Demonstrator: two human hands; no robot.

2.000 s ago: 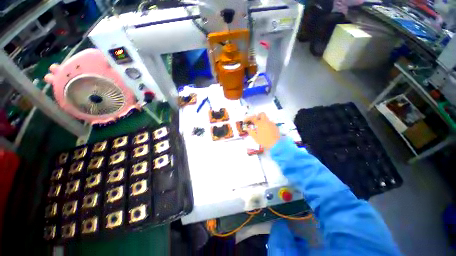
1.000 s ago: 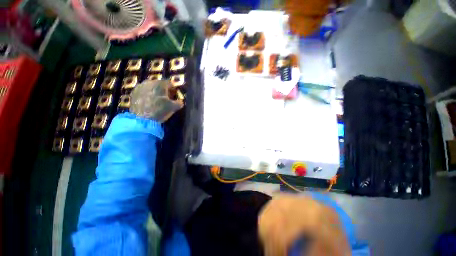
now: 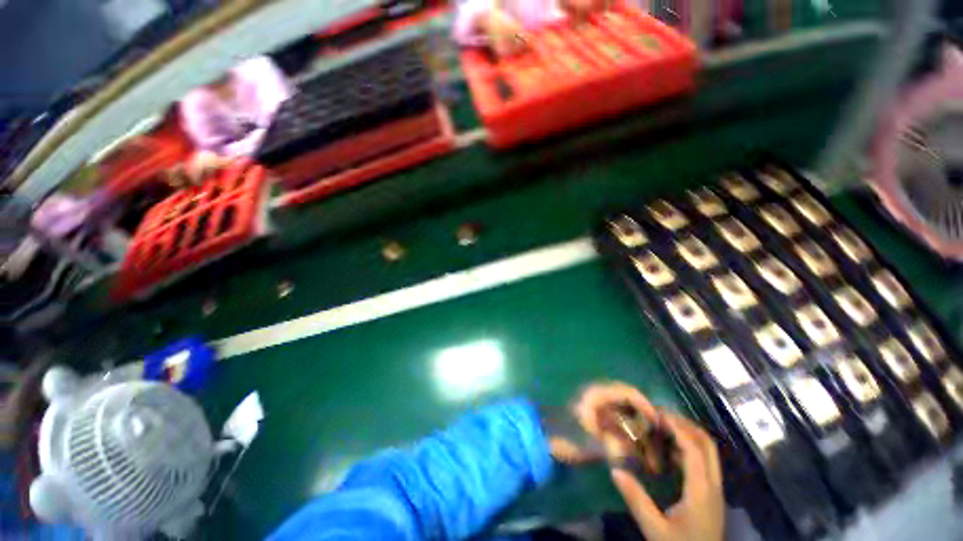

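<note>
A small module, dark and copper-coloured, is between my two hands, just left of the black blister tray. My left hand, at the end of a blue sleeve, meets it from the left; its fingers are blurred and partly hidden. My right hand curls round it from the right, with thumb and fingers around the module. The tray holds rows of square silver-gold modules with dark round centres; its near pockets look dark.
A green bench lies below, with a pale strip and several small parts. A grey fan and blue object are at left, a pink fan at right. Red trays and people in pink sleeves are across the bench.
The view has swung left, away from the machine. My left hand has left the tray and is beside it; my right hand has come up to meet it at the module.
</note>
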